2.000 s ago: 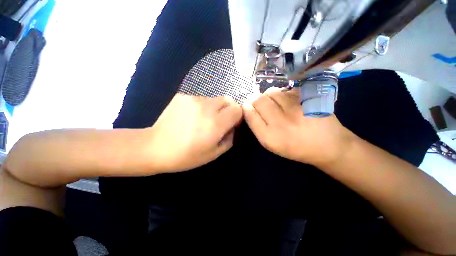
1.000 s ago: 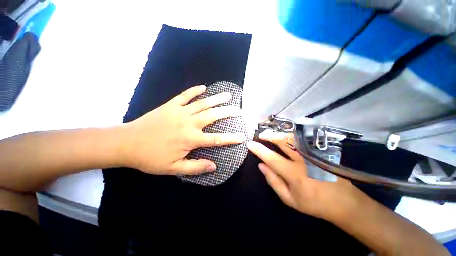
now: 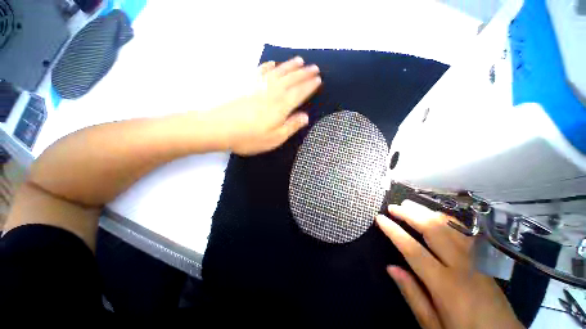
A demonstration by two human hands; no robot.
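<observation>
The checked oval elbow patch (image 3: 340,177) lies flat on the black knit panel (image 3: 250,205), its right edge beside the presser foot area (image 3: 401,191) of the sewing machine (image 3: 475,148). My left hand (image 3: 276,106) lies palm down, fingers spread, on the panel's upper left edge, off the patch. My right hand (image 3: 430,257) rests on the knit at the patch's lower right edge, fingertips close to the presser foot, fingers apart. The needle itself is not clearly visible.
Spare dark checked patches (image 3: 93,54) lie at the upper left on a blue-and-white surface, beside a grey fan box (image 3: 32,42). Thread snips (image 3: 572,307) lie at the far lower right. The table's front edge with its scale (image 3: 154,243) runs below my left forearm. The panel hangs toward my lap.
My left hand has moved off the patch, up and left relative to it, onto the panel's edge. The patch is now uncovered. The view has shifted, and my right hand stays near the presser foot.
</observation>
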